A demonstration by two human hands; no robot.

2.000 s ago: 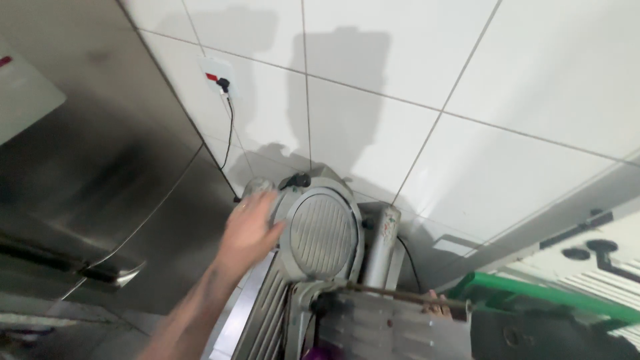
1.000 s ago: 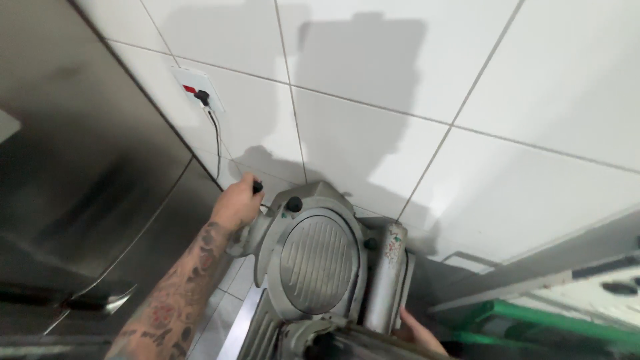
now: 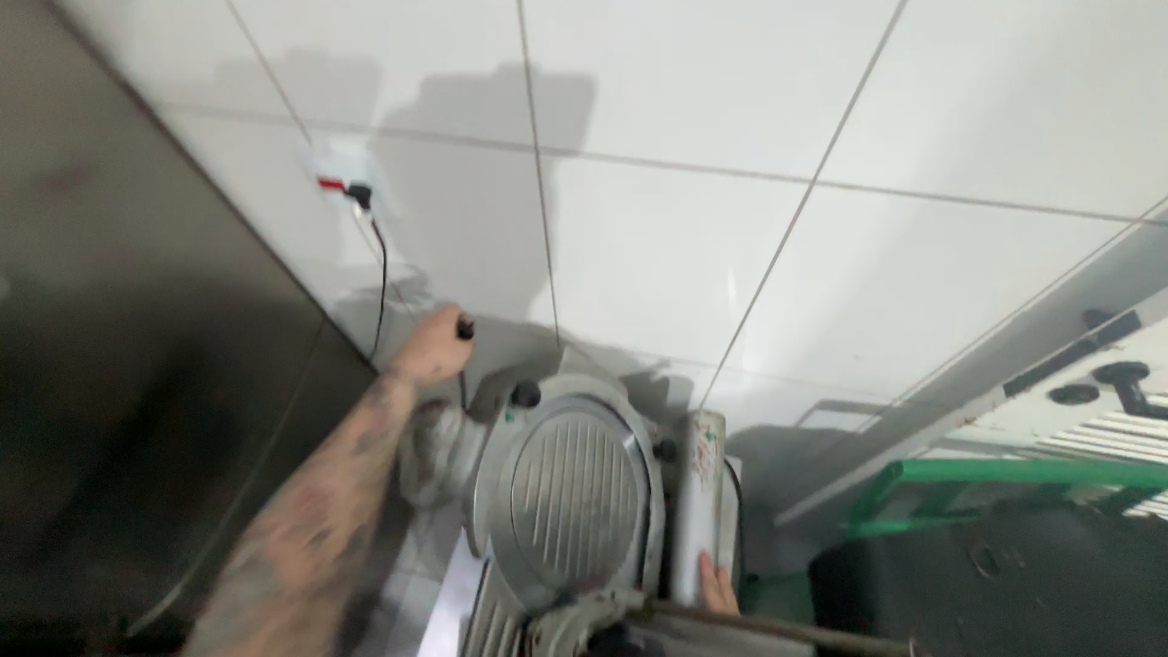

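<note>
A metal meat slicer with a round ribbed blade cover (image 3: 575, 493) stands below the tiled wall. My left hand (image 3: 436, 349), at the end of a tattooed forearm, is closed around a black power plug (image 3: 465, 328) whose dark cord hangs down behind the slicer. Only the fingers of my right hand (image 3: 717, 584) show; they rest against the pale metal cylinder (image 3: 701, 502) at the slicer's right side. A black knob (image 3: 526, 394) sits at the cover's upper left edge.
A wall socket (image 3: 347, 187) holds another black plug with a cord running down. Stainless steel panelling (image 3: 164, 347) rises at the left. A green frame (image 3: 1013, 472), a dark bin-like object (image 3: 985, 575) and white slatted equipment (image 3: 1118, 429) are at the right.
My left hand has moved from the slicer's upper left side up toward the wall, with the black plug in it. My right hand has come to the cylinder.
</note>
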